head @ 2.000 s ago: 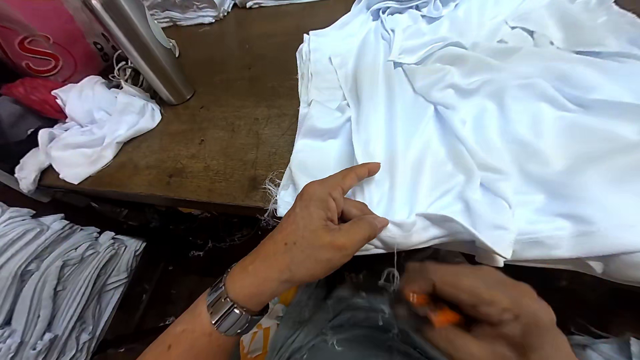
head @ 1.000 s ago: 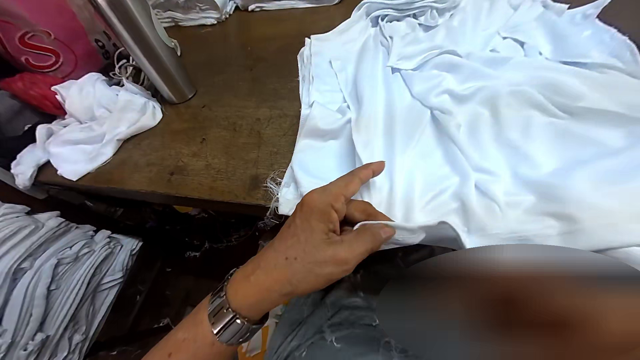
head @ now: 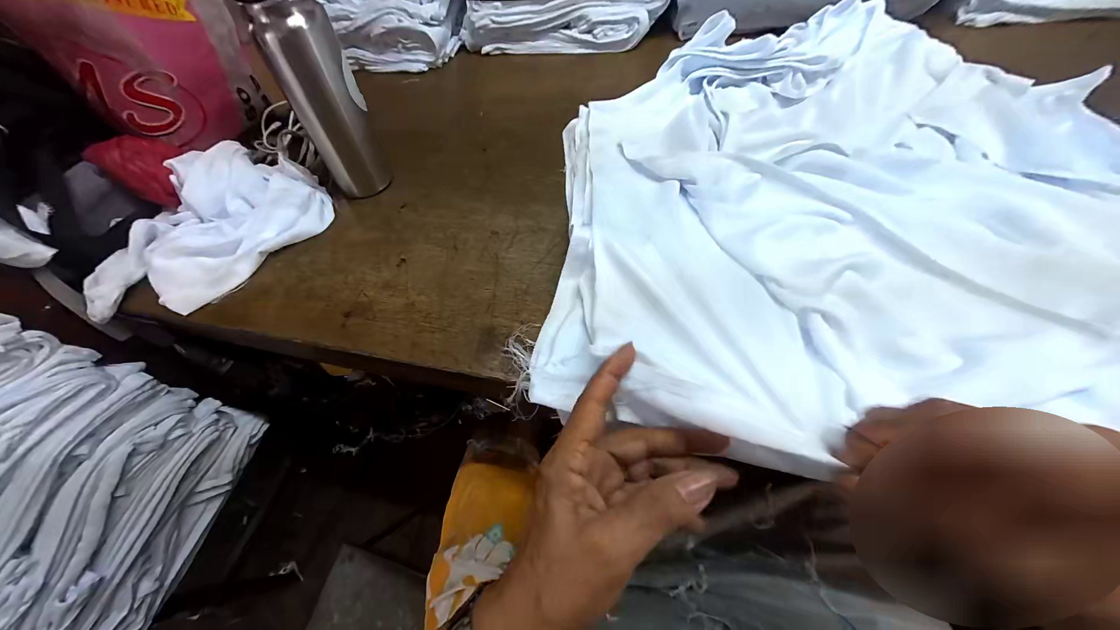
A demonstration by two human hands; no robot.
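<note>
White fabric garments (head: 787, 262) lie stacked and rumpled over the front edge of the wooden table, with loose threads (head: 521, 359) at their left corner. My left hand (head: 612, 490) is at the near hem, palm partly up, fingers apart, the index fingertip against the cloth; whether the other fingers grip the hem is unclear. On the right, my right hand (head: 980, 507) is at the same hem, its fingertips touching the fabric. Most of it is covered by a blur, so what it holds is hidden.
A steel bottle (head: 328, 105), a crumpled white cloth (head: 227, 219) and a pink printed bag (head: 166, 70) stand or lie on the table (head: 437, 219) at left. Folded white bundles (head: 560, 26) line the back. A tall pile of pale cloth (head: 96, 472) is below left.
My right hand, which had an orange-handled thing at first, has come up to the hem. My left hand has turned and its fingers have spread; earlier its thumb pressed on the hem.
</note>
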